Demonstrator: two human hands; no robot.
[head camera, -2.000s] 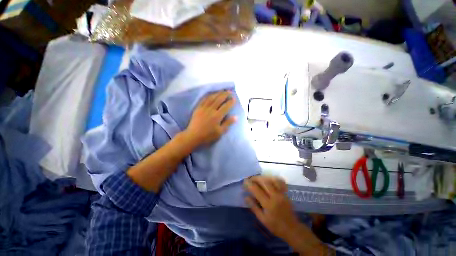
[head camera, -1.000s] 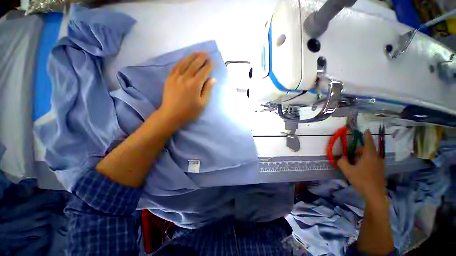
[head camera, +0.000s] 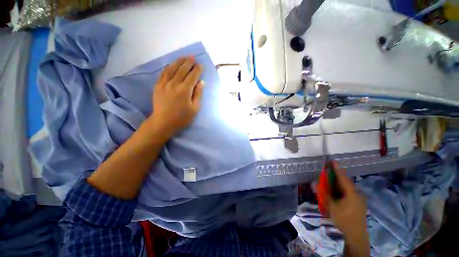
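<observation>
A part-sewn light blue shirt (head camera: 216, 145) lies spread on the white table, left of the needle area, and hangs over the front edge. A small white label (head camera: 189, 174) shows near its lower edge. My left hand (head camera: 177, 95) lies flat on the cloth, fingers slightly apart, gripping nothing visible. My right hand (head camera: 347, 203) holds the scissors (head camera: 329, 188) by the red and green handles, above the table's front edge, blades pointing away from me. The hand and scissors are a little blurred.
The white sewing machine head (head camera: 352, 60) spans the right side, with its presser foot (head camera: 286, 116) right of the cloth. Dark red snips (head camera: 383, 138) lie on the machine bed. Light blue cloth (head camera: 402, 201) is heaped below the table at the right. A grey-white stack (head camera: 12, 110) stands at the left.
My right hand has gone to the scissors on the machine bed, picked them up and brought them back towards the front edge. My left hand stays on the cloth. The view has shifted.
</observation>
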